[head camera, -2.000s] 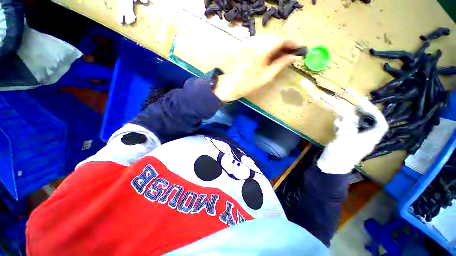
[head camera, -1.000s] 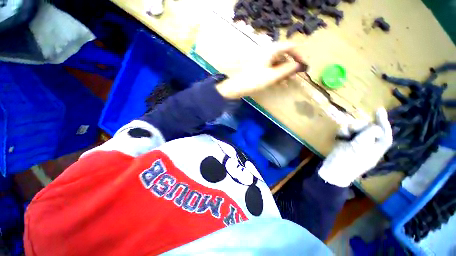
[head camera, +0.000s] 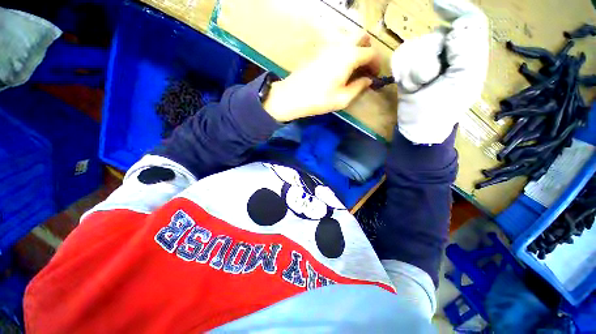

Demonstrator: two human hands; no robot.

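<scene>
My left hand (head camera: 336,81), bare, pinches a small dark rubber piece (head camera: 381,82) between thumb and fingers over the bench's front part. My right hand (head camera: 441,75), in a white knitted glove, is curled right beside it; a black part (head camera: 445,57) shows in the glove's fold, mostly hidden. The small piece's end reaches the glove; whether the two parts are joined cannot be seen. A loose pile of long black tubular parts (head camera: 542,107) lies on the bench to the right.
The worn tan bench (head camera: 287,32) has a green front edge. A blue tray (head camera: 523,244) of black parts stands at lower right, with white paper (head camera: 559,171) beside it. A blue bin (head camera: 131,98) with dark pieces is below the bench at left. A blue stool-like object (head camera: 480,271) is at lower right.
My gloved right hand has moved left and forward to meet my bare left hand. The view has shifted: the heap of small pieces and the green lid no longer show.
</scene>
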